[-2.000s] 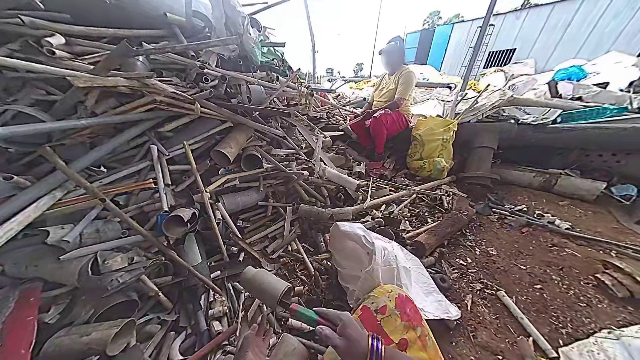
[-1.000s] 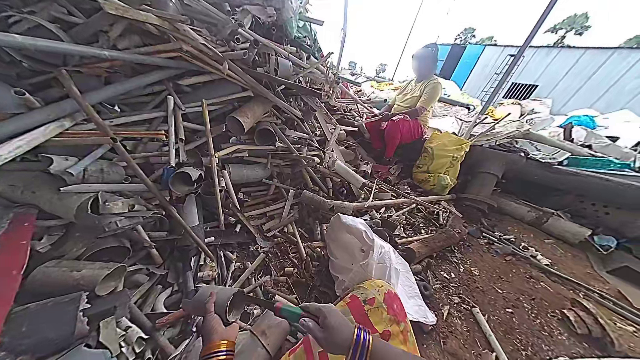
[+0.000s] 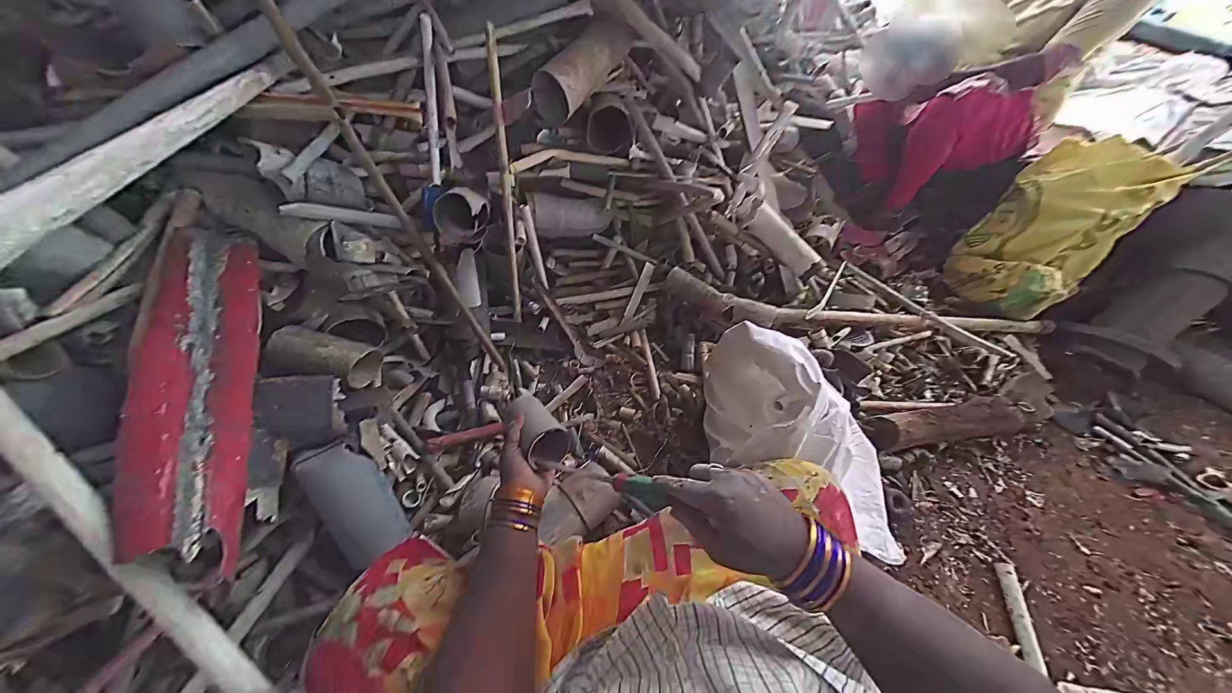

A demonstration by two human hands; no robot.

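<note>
My left hand [image 3: 522,467], with bangles at the wrist, grips a short grey pipe piece [image 3: 539,430] whose open end faces toward my right. My right hand [image 3: 736,515] is closed on the green handle of a tool [image 3: 643,489]. A thin part runs from that handle toward the pipe's open end; its tip is too blurred to tell what kind of tool it is. Just below, between the hands, lies another greyish pipe piece [image 3: 577,505]. Both hands are above my red and yellow patterned cloth [image 3: 664,549].
Scrap pipes [image 3: 577,77] are heaped ahead, with a split red pipe [image 3: 188,404] at left. A white sack [image 3: 784,409] stands right of centre. Another person [image 3: 943,144] sits beside a yellow sack [image 3: 1064,226] at upper right. A long pole [image 3: 375,183] slants across the heap.
The view has tilted down and left. My left hand, open beside the pipe two seconds ago, now grips a pipe piece. The other person has bent forward.
</note>
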